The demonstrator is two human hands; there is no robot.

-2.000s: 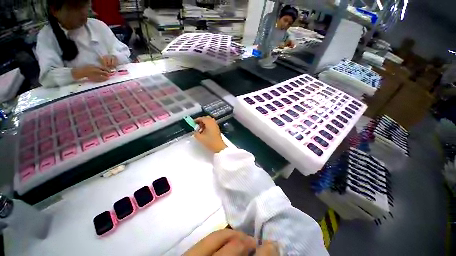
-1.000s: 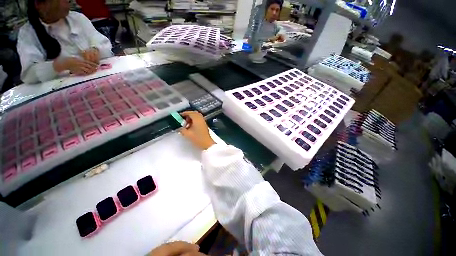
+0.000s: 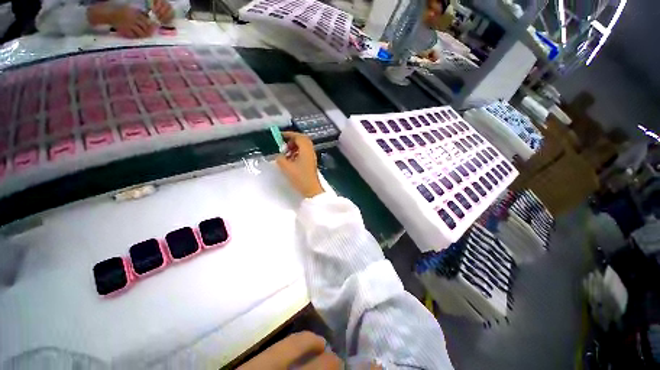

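Note:
My right hand [image 3: 298, 160] reaches to the far edge of the work sheet [image 3: 253, 271], its fingertips closed on a small mint-green tool [image 3: 277, 136] that points up and away. Several watch bodies [image 3: 182, 243] with black screens and pink rims lie in a slanting row on the sheet, left of my right sleeve. My left hand [image 3: 289, 353] is at the bottom edge, cut off and partly behind that sleeve; its fingertips and anything in them are hidden.
A tray of pink pieces [image 3: 278, 121] spans the far left. A thick white tray of dark watches [image 3: 427, 231] stands right. A small whitish piece [image 3: 135, 192] and glossy film [image 3: 253, 163] lie at the sheet's far edge. Another person's hands [image 3: 134, 22] are across the bench.
The view has shifted and tilted. My right hand still holds the mint-green tool near the sheet's far edge. The watch row keeps its arrangement. The glossy film now shows beside my right hand.

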